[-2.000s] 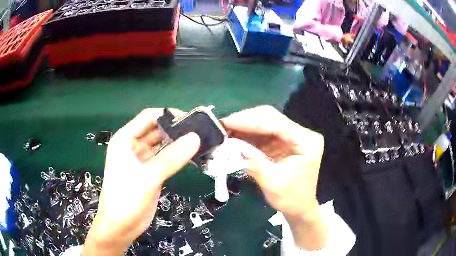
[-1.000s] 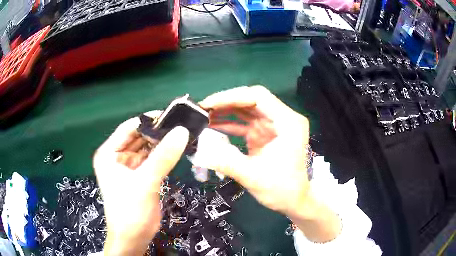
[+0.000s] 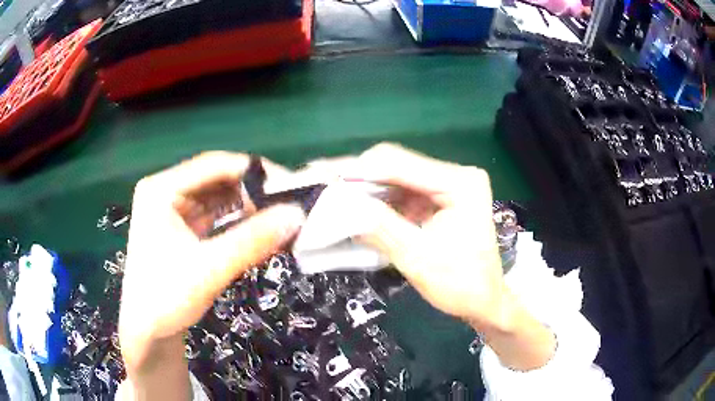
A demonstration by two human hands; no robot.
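Observation:
My left hand (image 3: 196, 227) holds a dark watch body (image 3: 294, 193) with a black clip (image 3: 255, 182) on its left side, between thumb and fingers. The watch is seen nearly edge-on and is partly hidden. My right hand (image 3: 431, 235) pinches a white wiping cloth (image 3: 337, 223) against the right side of the watch; its fingers are blurred. A heap of loose clips (image 3: 306, 337) in black and silver lies on the green bench below the hands.
A black foam tray (image 3: 666, 258) with rows of clipped pieces stands at right. White wipes (image 3: 549, 290) and a partly hidden metallic-topped dispenser (image 3: 506, 223) are beside my right wrist. Red and black trays (image 3: 204, 59) stand far left. A blue container with wipes (image 3: 51, 313) is at left.
The watch has turned from showing its dark face to nearly edge-on. The white cloth now covers its right part and shows more widely. The view has shifted slightly.

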